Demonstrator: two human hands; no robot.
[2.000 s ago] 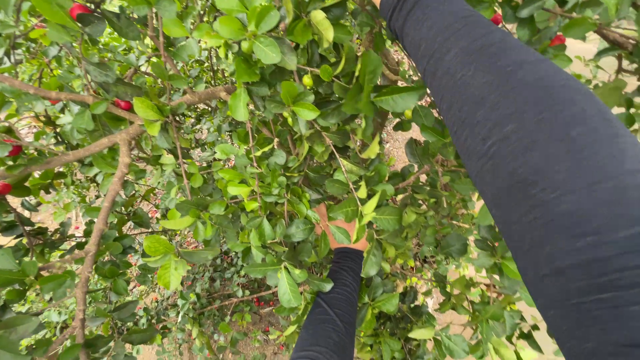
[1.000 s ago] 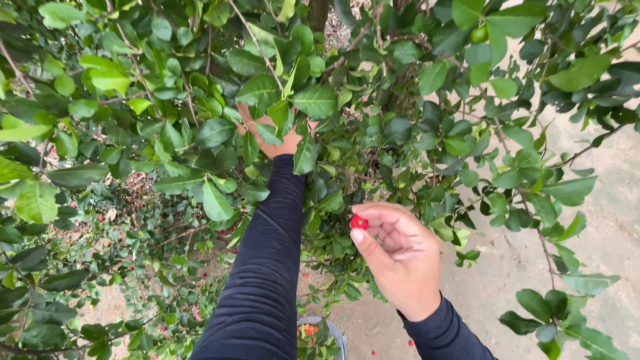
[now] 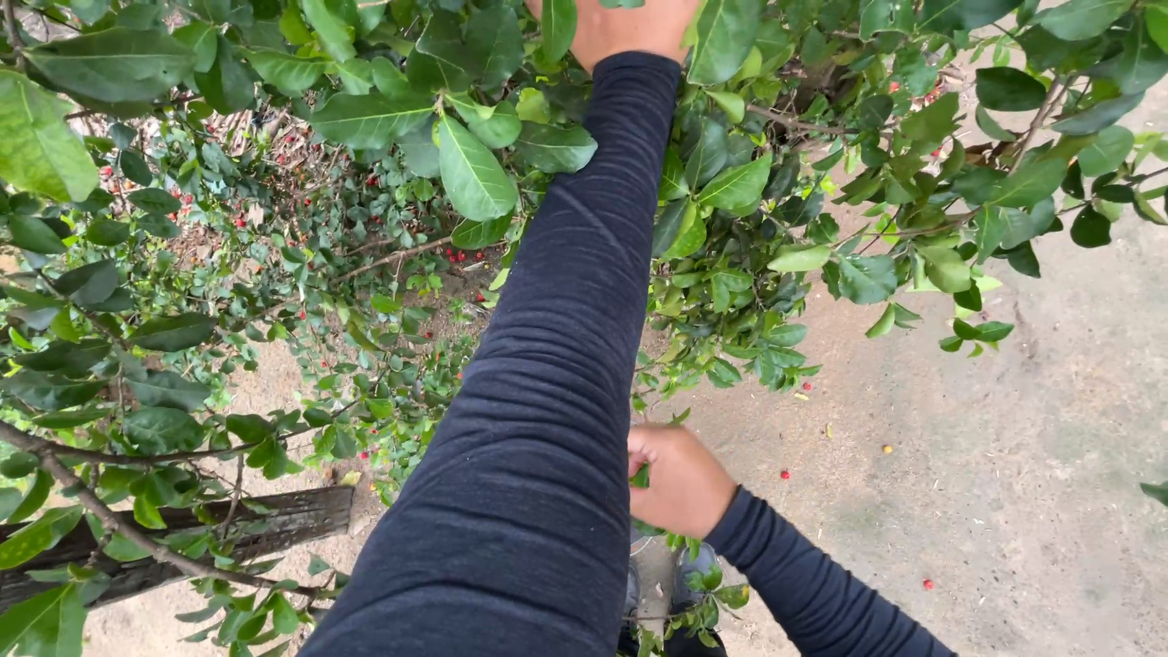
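Note:
My left hand [image 3: 630, 32] reaches to the top edge of the head view among green leaves. Only its back and wrist show; the fingers are hidden or out of frame. My right hand [image 3: 680, 479] is lower, beside and partly behind the dark left sleeve [image 3: 557, 365]. A bit of green leaf [image 3: 641, 475] shows by its curled thumb and finger; its fingertips and anything in them are hidden. Around both arms spreads a leafy bush [image 3: 739, 283].
Small red fruits, one of them a red fruit [image 3: 785, 474], lie scattered on the bare ground [image 3: 1049, 456]. A weathered wooden plank [image 3: 292, 520] lies at lower left behind a thin branch [image 3: 68, 474]. Shoes [image 3: 693, 570] show below my right hand.
One second ago my right hand held a small red fruit in view; now it is partly behind my left forearm and no fruit shows there. The view has shifted.

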